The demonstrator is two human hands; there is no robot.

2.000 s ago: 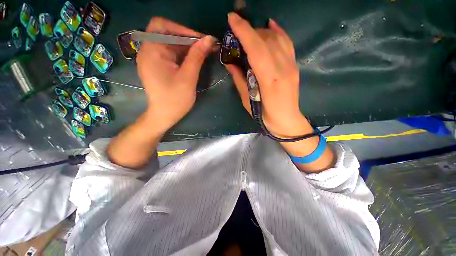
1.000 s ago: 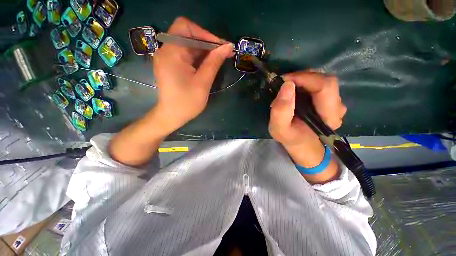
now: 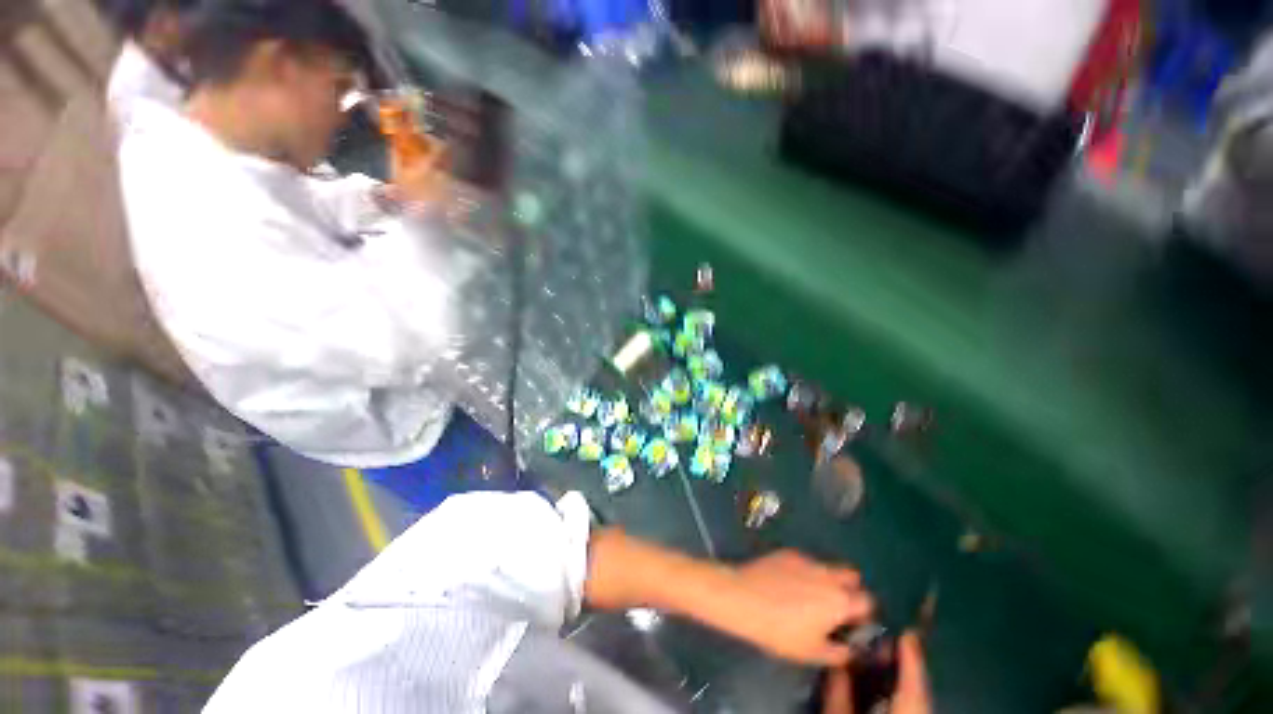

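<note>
The view is tilted and blurred. My left hand (image 3: 796, 607) is at the lower right, its fingertips against a dark object (image 3: 875, 672); its grip is unclear. My right hand (image 3: 910, 681) is cut off by the bottom edge, its fingers around that dark object. A thin pointed thing (image 3: 928, 605) sticks up beside it; I cannot tell what it is. Teal modules (image 3: 680, 423) lie clustered on the green mat, left of and above my hands. A dark module (image 3: 761, 508) lies nearer my left hand. The solder wire (image 3: 695, 513) runs down from the cluster.
More dark modules (image 3: 912, 419) and a round disc (image 3: 839, 487) lie beside the cluster. The solder spool (image 3: 635, 352) is behind it. Bubble wrap (image 3: 572, 237) separates it from a person in white (image 3: 279, 279). A black tray (image 3: 928, 137) is at the back; something yellow (image 3: 1122, 675) is at lower right.
The view has swung to the left, bringing the neighbouring person and back of the bench into the picture. My hands now show close together at the lower right; earlier they were apart, with tweezers and soldering iron visible.
</note>
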